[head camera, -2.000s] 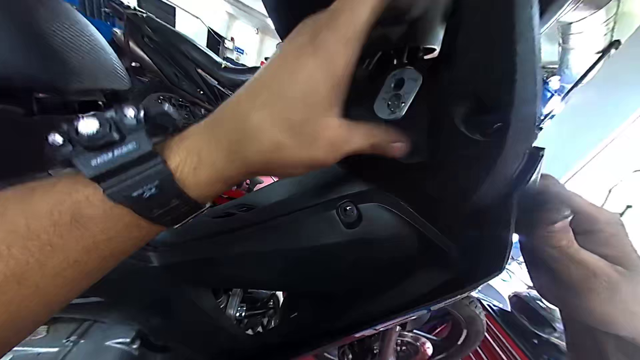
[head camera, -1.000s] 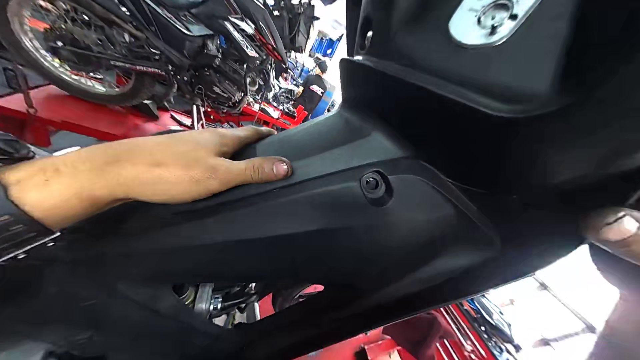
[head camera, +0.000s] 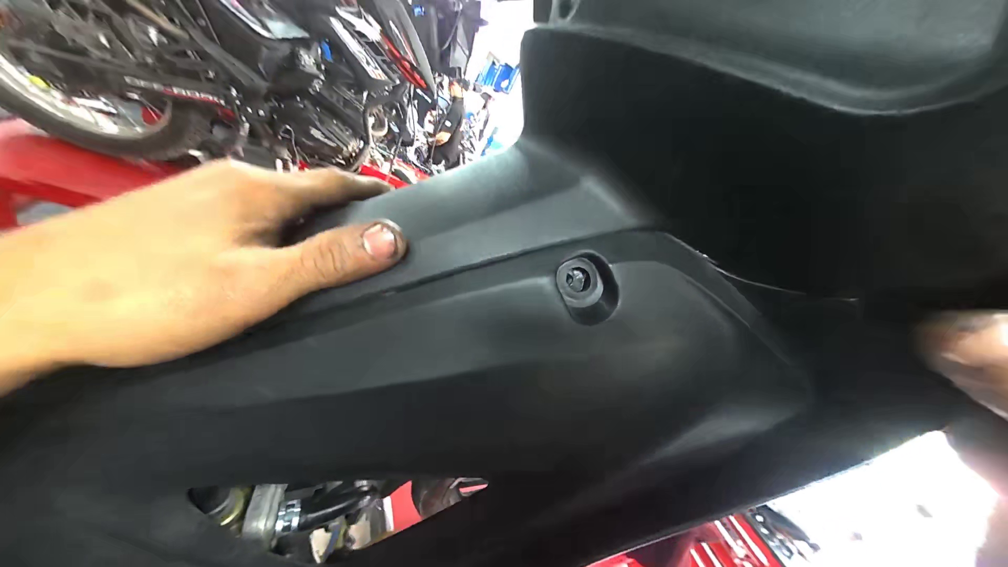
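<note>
My left hand lies on the upper edge of a black plastic motorcycle fairing panel, its thumb flat on the face and its fingers reaching over the rim. To the right of that thumb, a dark socket-head screw sits in a round recess of the panel. At the right edge, my right hand is blurred and partly out of frame, near the panel's right end; whether it grips anything is unclear. A wider black plastic cover adjoins the panel at the upper right.
Another motorcycle stands at the upper left by a red lift platform. Metal and hose parts show through an opening low in the panel. Red slatted equipment is below right. A person is far behind.
My left hand has gone from in front of the upper cover to the panel's top edge, where it stays. The view has moved closer to the panel, and the metal plate has left the frame.
</note>
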